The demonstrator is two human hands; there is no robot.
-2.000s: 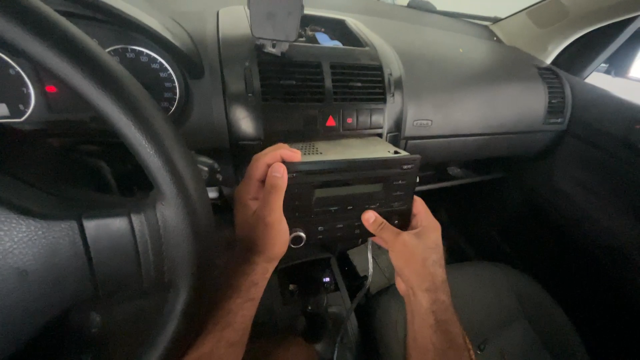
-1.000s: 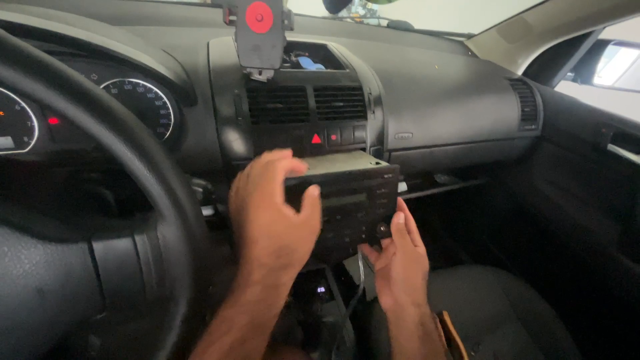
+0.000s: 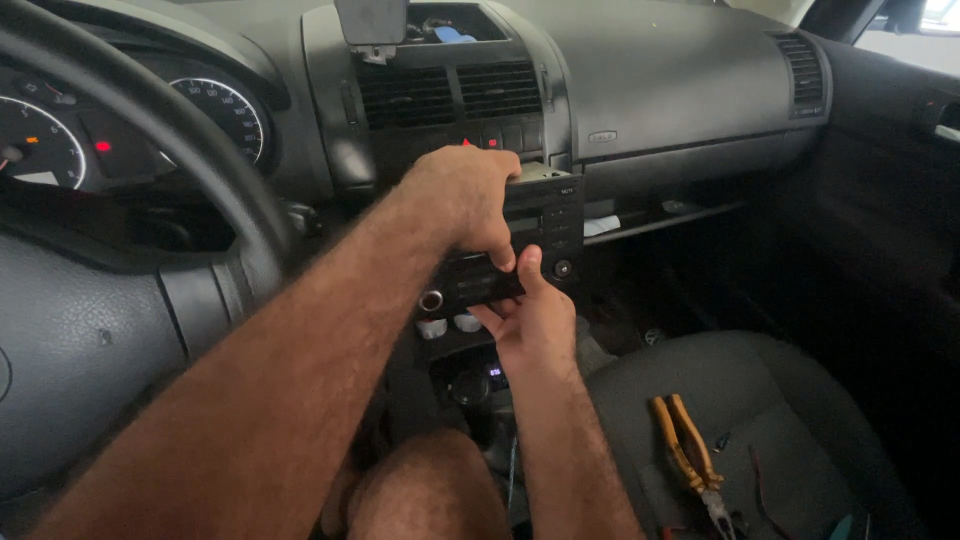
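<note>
A black car radio unit [image 3: 551,221] with a metal casing sticks out from the centre of the dashboard, below the hazard switch. My left hand [image 3: 472,199] grips it from above, fingers over the top edge and thumb on the front face. From beneath, my right hand [image 3: 534,315] holds the lower edge, its thumb on the face near the left thumb. Two round knobs show at the unit's lower corners. The back of the radio and some of the left fingertips are hidden.
The steering wheel [image 3: 255,187] is at the left. Combination pliers [image 3: 686,450] with yellow handles lie on the passenger seat [image 3: 720,360] beside a thin wire. Above the air vents [image 3: 499,88] hangs a phone holder [image 3: 371,22]. Below the radio are climate knobs [image 3: 433,328] and a lit display.
My left hand has moved from the radio's left side to its top and front. My right hand has moved from its right side to underneath. The view has shifted, bringing the pliers into sight.
</note>
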